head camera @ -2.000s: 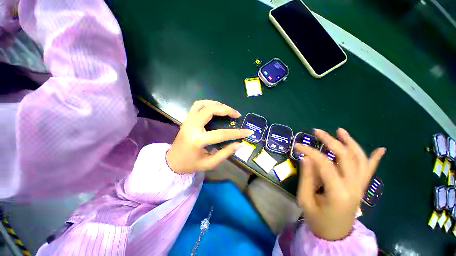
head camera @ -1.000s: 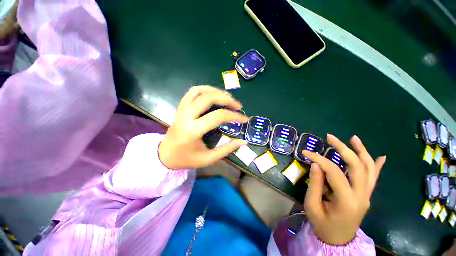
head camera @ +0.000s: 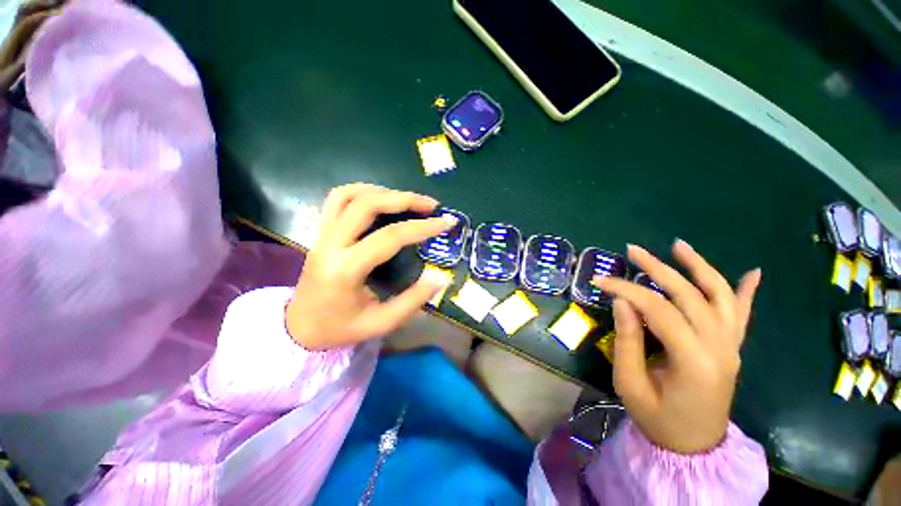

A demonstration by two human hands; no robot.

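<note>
Several smartwatch units lie in a row with lit menu screens; a middle one (head camera: 496,252) shows fully. Battery cells (head camera: 515,312) with yellow edges lie beside them on the near side. My left hand (head camera: 361,267) is at the row's left end, index fingertip on the leftmost watch (head camera: 443,240), thumb by its battery, fingers apart. My right hand (head camera: 684,341) is over the right end, a fingertip on the screen of another watch (head camera: 599,277). It partly hides the rightmost watch (head camera: 649,285). Neither hand grips anything.
A separate lit watch (head camera: 473,121) with a battery (head camera: 436,155) lies farther back. A smartphone (head camera: 545,51) lies behind it. More watches (head camera: 855,229) with batteries stand at the far right. A neighbouring person's pink sleeve (head camera: 123,217) is at the left. The green bench (head camera: 326,109) has a pale strip (head camera: 731,114).
The view has shifted, so the bench things appear farther left. My left index finger has moved onto the leftmost watch, whose screen now shows menu lines. My right hand stays over the right end.
</note>
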